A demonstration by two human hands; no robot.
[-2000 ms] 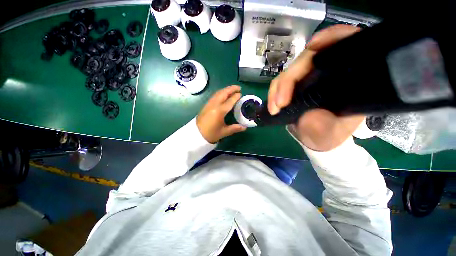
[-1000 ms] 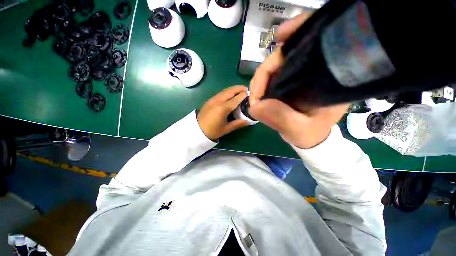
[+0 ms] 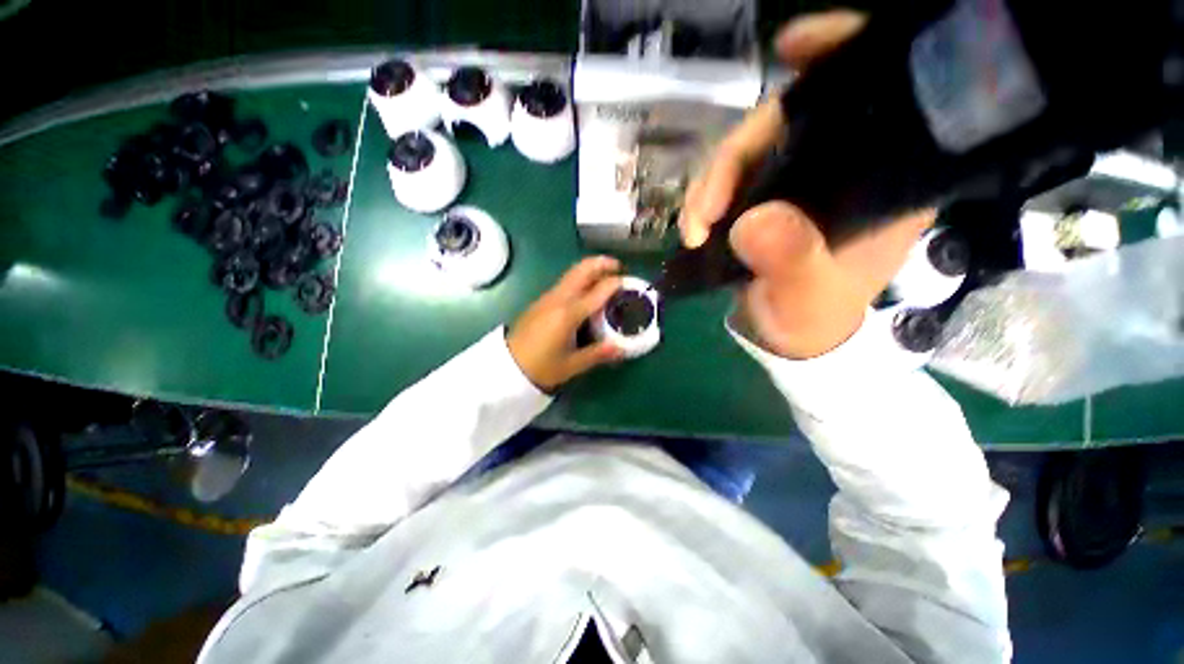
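Observation:
My left hand point(image 3: 561, 327) holds a small white housing point(image 3: 631, 340) from its left side, near the bench's front edge. The housing's black round part point(image 3: 630, 311) faces up. My right hand point(image 3: 792, 260) grips a large black electric screwdriver point(image 3: 896, 130) with a pale label. Its narrow dark nose points left and down, close to the housing's upper right rim. Blur hides whether the tip touches it. The silver screw feeder point(image 3: 600, 169) stands just behind, partly covered by my right hand.
Loose black rings point(image 3: 234, 214) lie heaped at the left. Several white housings with black ends point(image 3: 426, 175) stand left of the feeder. More housings point(image 3: 925, 275) and a clear bag point(image 3: 1039, 331) lie at the right. The green bench point(image 3: 455, 370) ends in a pale strip before my body.
The screwdriver nose has moved off the middle of the housing to its upper right, uncovering the black round part. My left hand still holds the housing. The camera view has shifted.

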